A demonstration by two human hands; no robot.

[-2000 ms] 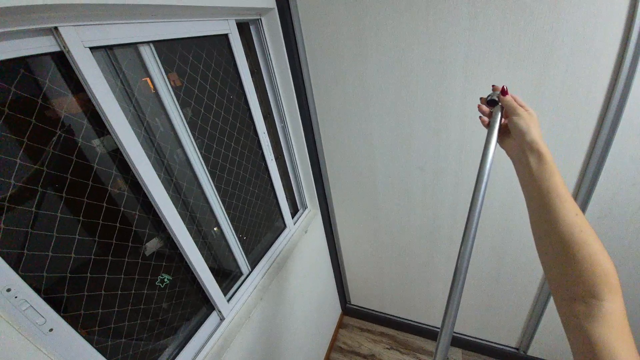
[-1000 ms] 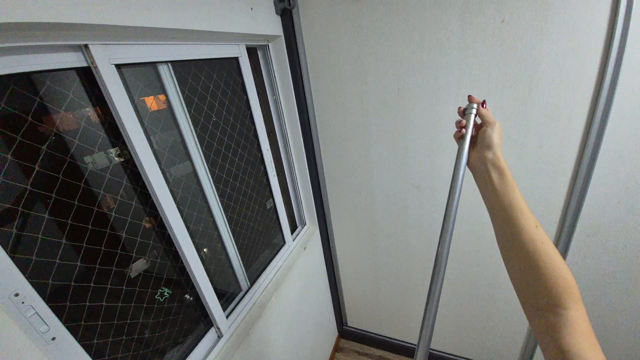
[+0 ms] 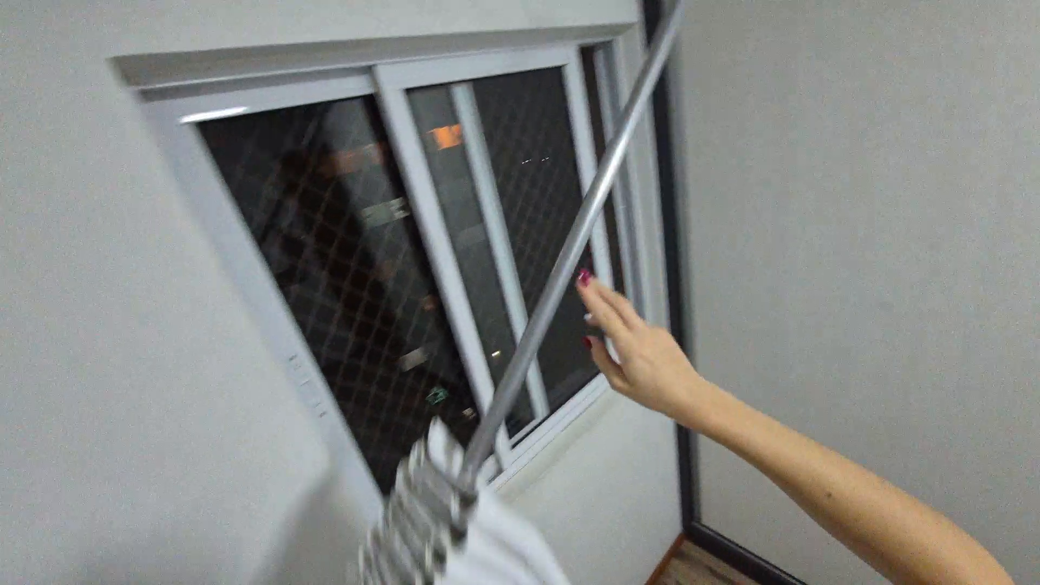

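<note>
A silver metal rod (image 3: 581, 231) runs slantwise across the view, from the top right down to the lower middle. Bunched white curtain fabric (image 3: 508, 536) with several metal grommets (image 3: 414, 520) gathers around its lower end. My right hand (image 3: 638, 349) is just right of the rod's middle, fingers apart and holding nothing; whether a fingertip touches the rod is unclear. My left hand is out of view, and what supports the rod's lower end does not show.
Behind the rod is a sliding window (image 3: 479, 203) with a light frame and netting outside the dark panes. A pale panel (image 3: 861, 244) with a dark edge profile stands at the right. Wood-look floor (image 3: 691, 565) shows at the bottom.
My right hand has let go of the rod's end and moved down beside its middle. The rod now leans up to the right, and the grommeted fabric has come into view. The view has turned left.
</note>
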